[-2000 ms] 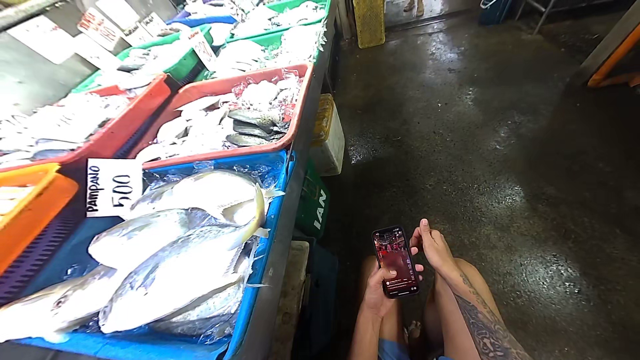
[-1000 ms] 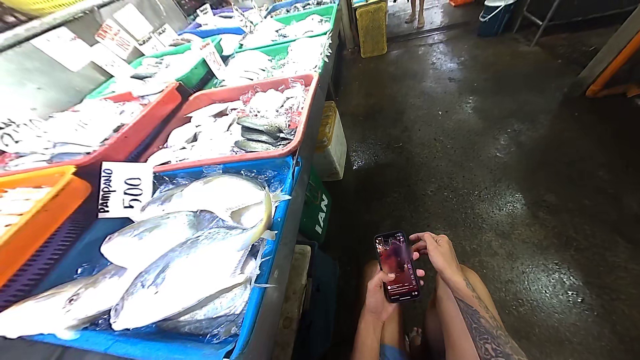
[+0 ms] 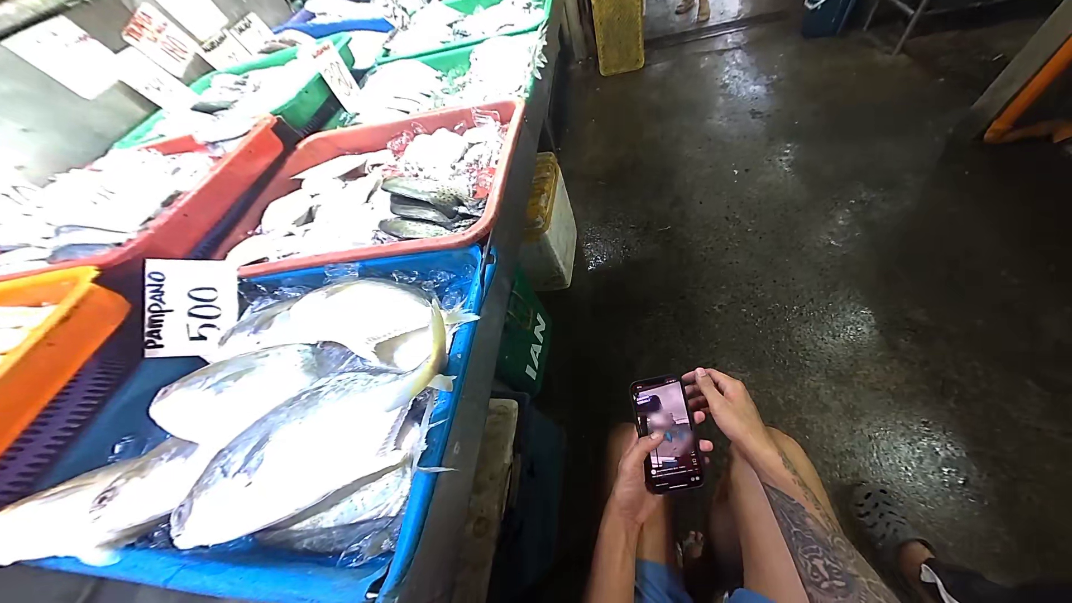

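A smartphone (image 3: 670,435) with a lit screen rests in my left hand (image 3: 635,479), whose thumb lies over the left side of the glass. My right hand (image 3: 727,404) is at the phone's upper right edge, fingers bent and touching or nearly touching it; it does not carry the phone. Both hands are above my bent knees. Left of them, large silvery fish (image 3: 293,444) lie on plastic and ice in a blue tray (image 3: 419,511), with a handwritten price card (image 3: 191,308) at its back left corner.
A red tray (image 3: 494,219) of smaller fish, an orange crate (image 3: 92,335) and green trays (image 3: 314,92) fill the stall. Below its edge stand a white bin (image 3: 554,243) and a green crate (image 3: 528,335). Wet floor (image 3: 796,218) spreads right; a person's clog-shod foot (image 3: 888,515) is at lower right.
The picture on the phone screen has changed. A person's foot in a clog has come into view at the lower right. My left hand has kept hold of the phone.
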